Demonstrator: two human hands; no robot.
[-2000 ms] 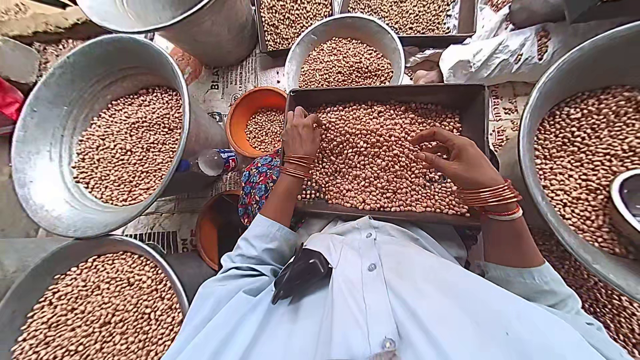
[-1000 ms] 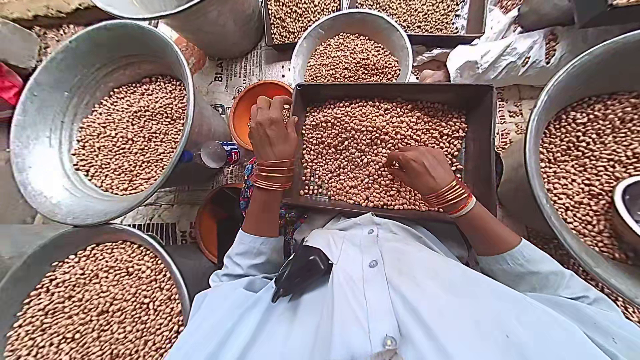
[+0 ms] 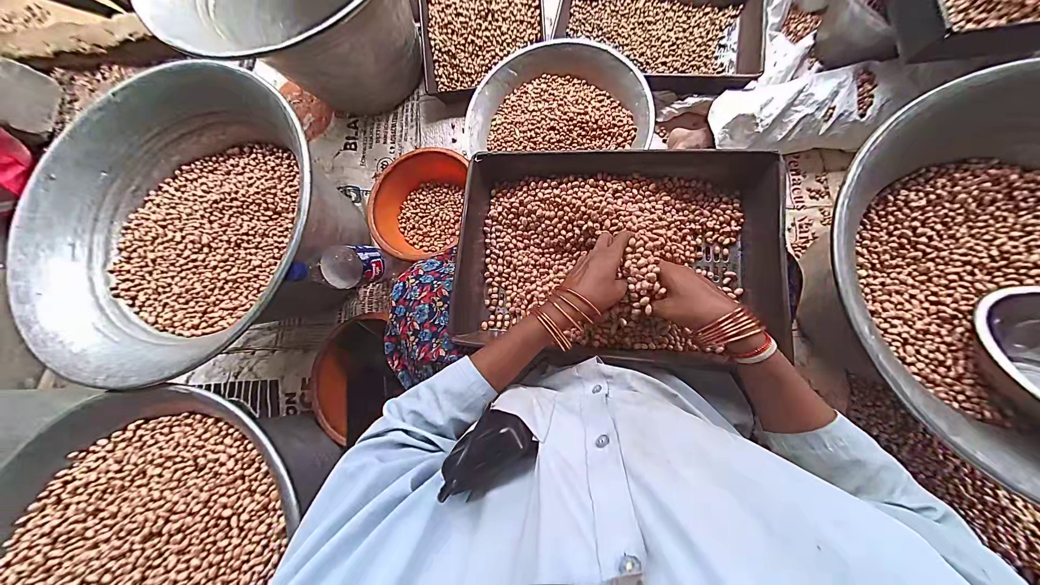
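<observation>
A dark rectangular metal tray [image 3: 764, 244] with a perforated bottom lies across my lap, filled with brown nuts or seeds [image 3: 544, 215]. Both hands are inside it, close together near its middle. My left hand [image 3: 600, 272], with thin bangles at the wrist, and my right hand [image 3: 686, 294], with bangles and a red and white band, cup a heap of the nuts between them. Some holes of the tray's bottom show to the right of the hands. An orange bowl [image 3: 398, 191] holding some nuts stands at the tray's upper left corner.
Large metal tubs of nuts stand at left [image 3: 49, 244], lower left [image 3: 284, 487] and right [image 3: 845, 219]. A metal basin [image 3: 479, 106] and more trays [image 3: 756, 41] are beyond. A plastic bottle [image 3: 340, 266], a second orange container [image 3: 329, 382] and a white sack [image 3: 756, 118] lie around.
My left hand has moved from beside the orange bowl into the middle of the tray. Both hands are now together around a heap of nuts; one second ago they were apart.
</observation>
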